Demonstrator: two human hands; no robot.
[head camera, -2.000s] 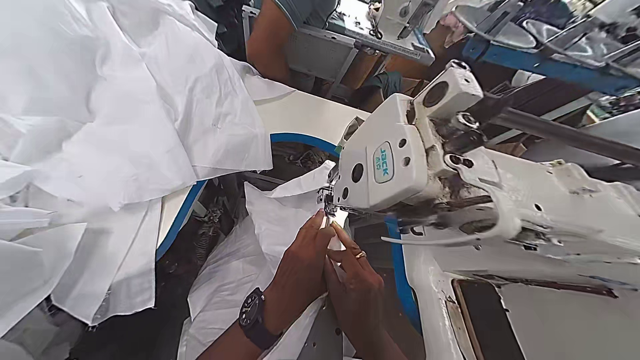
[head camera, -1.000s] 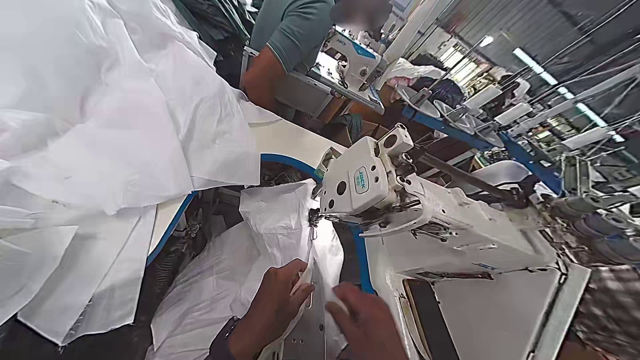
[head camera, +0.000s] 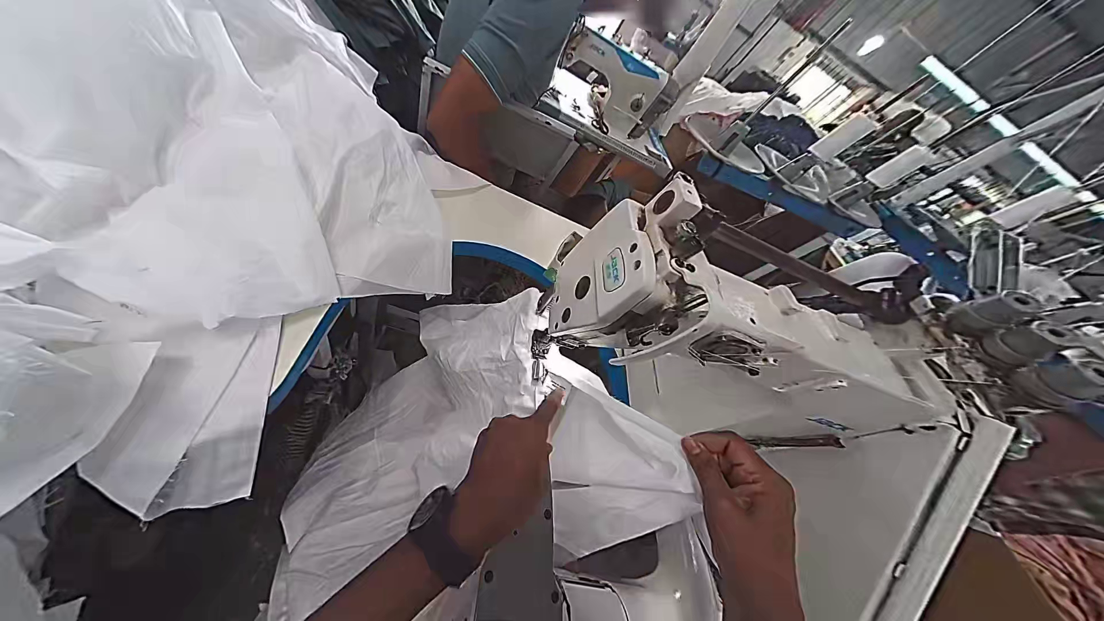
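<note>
White fabric (head camera: 483, 354) runs under the presser foot (head camera: 540, 343) of a white Jack sewing machine (head camera: 604, 276) and hangs down over its narrow bed. My left hand (head camera: 509, 474), with a dark watch at the wrist, presses the cloth just in front of the foot, its index fingertip close to the needle area. Off to the right, my right hand (head camera: 746, 509) pinches the outer edge of the cloth between thumb and fingers and holds it stretched away from the foot. The needle itself is too small to make out.
A large pile of white fabric (head camera: 216, 172) covers the left side of the cream table (head camera: 504, 220) with blue edging. Across from me sits a person (head camera: 509, 52) beside another sewing machine (head camera: 625, 82). Thread cones (head camera: 1005, 315) stand at the right.
Two seconds ago both hands were together at the presser foot. Since then my right hand has moved out to the right and pinched the fabric edge; my left fingertip is near the foot.
</note>
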